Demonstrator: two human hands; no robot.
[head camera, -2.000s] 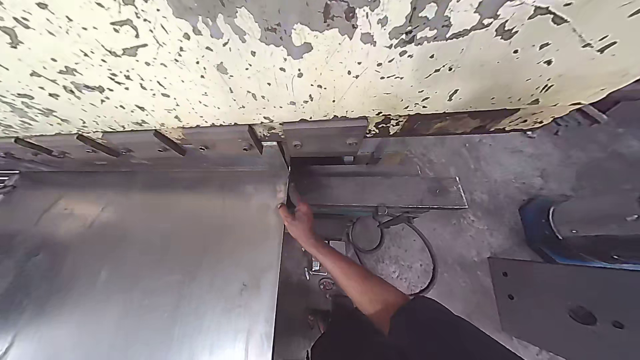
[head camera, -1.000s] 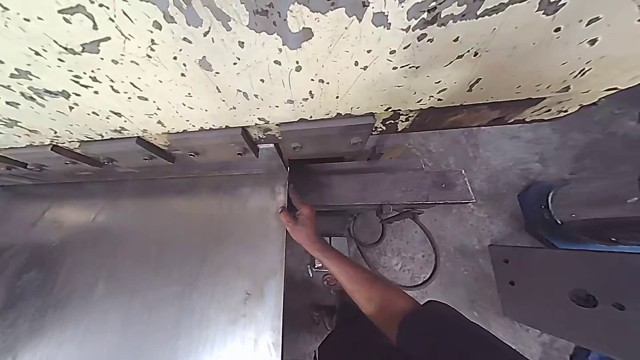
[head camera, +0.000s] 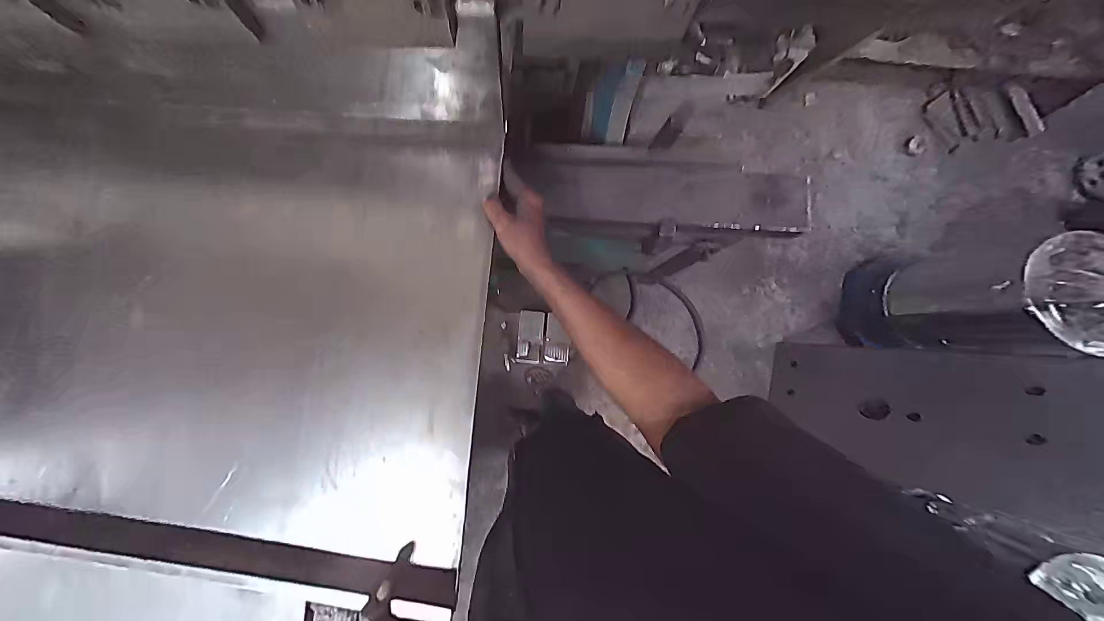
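Note:
A large, shiny metal sheet (head camera: 259, 302) fills the left half of the head view. My right hand (head camera: 517, 224) grips its right edge near the top, thumb on the upper face and the other fingers mostly hidden beside or below the edge. Just right of the hand extends a flat metal arm (head camera: 673, 194) of the machine. Along the top left, the machine's clamping bar (head camera: 362, 21) with angled ribs lies across the sheet's far part. My left hand is out of view.
A drilled dark plate (head camera: 828, 414) and a blue cylindrical container (head camera: 862, 297) stand at the right. A looped cable (head camera: 694, 319) lies on the floor beyond my forearm. Metal offcuts (head camera: 983, 112) are at the upper right. A dark bar (head camera: 216, 543) crosses the lower left.
The view has tilted down, so the painted machine front has left it and the dark bar at lower left shows. My right hand stays on the sheet's edge.

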